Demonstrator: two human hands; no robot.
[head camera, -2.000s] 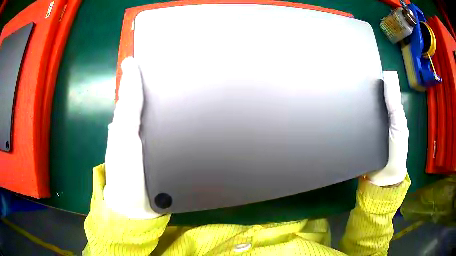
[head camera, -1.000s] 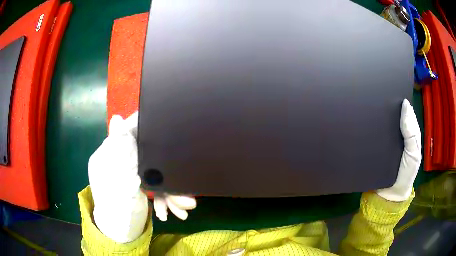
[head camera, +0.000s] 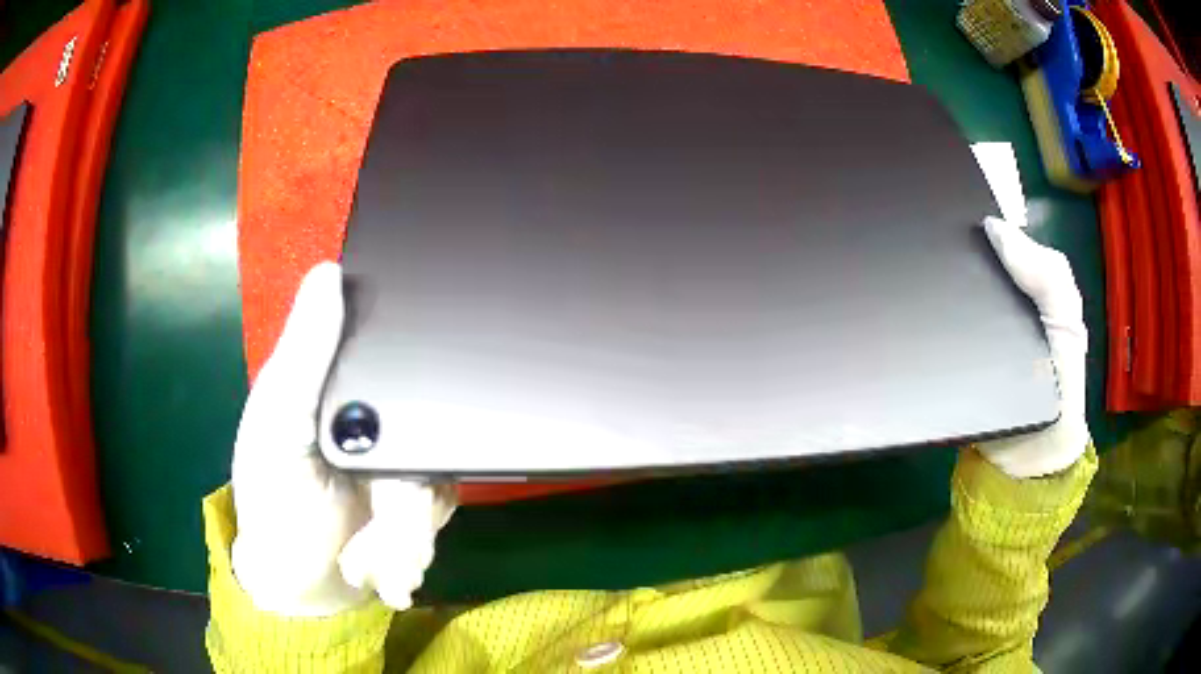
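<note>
A tablet is held with its grey back cover up, its round black camera at the near left corner. My left hand, in a white glove, holds its left edge, with the thumb along the side and fingers curled under the near left corner. My right hand, also gloved in white, holds the right edge. The tablet is above a red-orange foam pad, which shows behind it, at its left and below its near edge. The screen side is hidden.
Red-orange foam pads stand at left and right. A dark tablet lies at the left rim. A blue tape dispenser, a squat bottle and a white square are at right rear on the green mat.
The tablet, raised close to my head a second ago, now looks smaller and tilted differently, showing more foam pad behind it. Its near edge is now brighter. Both hands still hold it.
</note>
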